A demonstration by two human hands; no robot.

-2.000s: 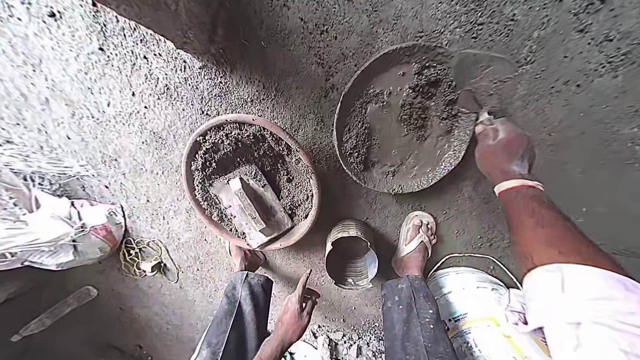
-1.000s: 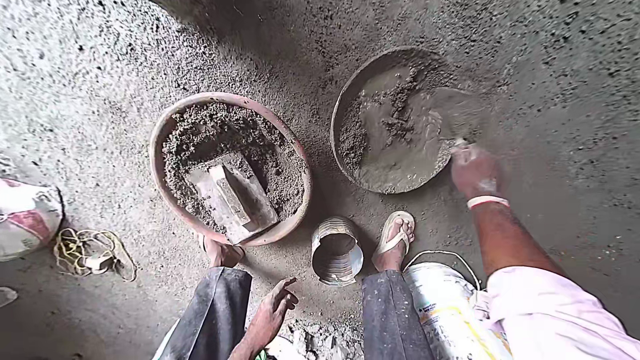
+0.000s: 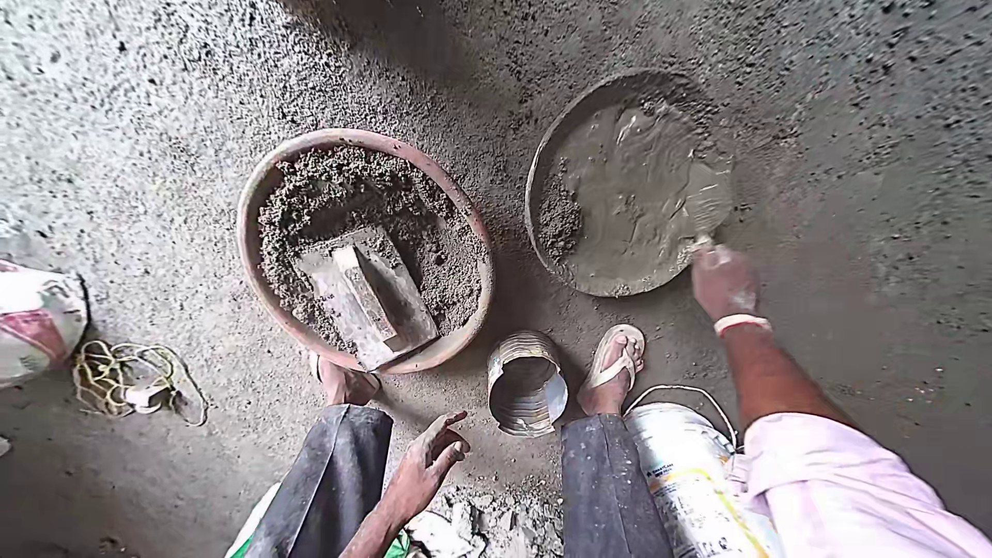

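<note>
My right hand [image 3: 725,283] grips the handle of a trowel [image 3: 707,198] at the right rim of a round, shallow pan [image 3: 532,209]. The trowel's blade lies in wet grey mortar [image 3: 635,194], with drier, crumbly mix at the pan's left side. My left hand [image 3: 430,461] hangs above the floor between my legs, fingers apart, holding nothing. Up and left of it, a reddish basin [image 3: 249,225] holds crumbly mortar mix [image 3: 341,182]. A plastering float [image 3: 368,298] with a block handle rests tilted on that mix, its lower end at the basin's rim.
An open ribbed can [image 3: 527,384] stands between my feet. By my right leg is a white bucket [image 3: 690,480] with a wire handle, bearing writing. At the left lie tangled yellowish cord [image 3: 136,380] and a white and red sack [image 3: 39,322]. Rubble [image 3: 504,519] lies below.
The mix in the pan has turned from crumbly heaps into a smoother, wetter spread. My right hand stays on the trowel at the pan's right side. The basin and float look unchanged.
</note>
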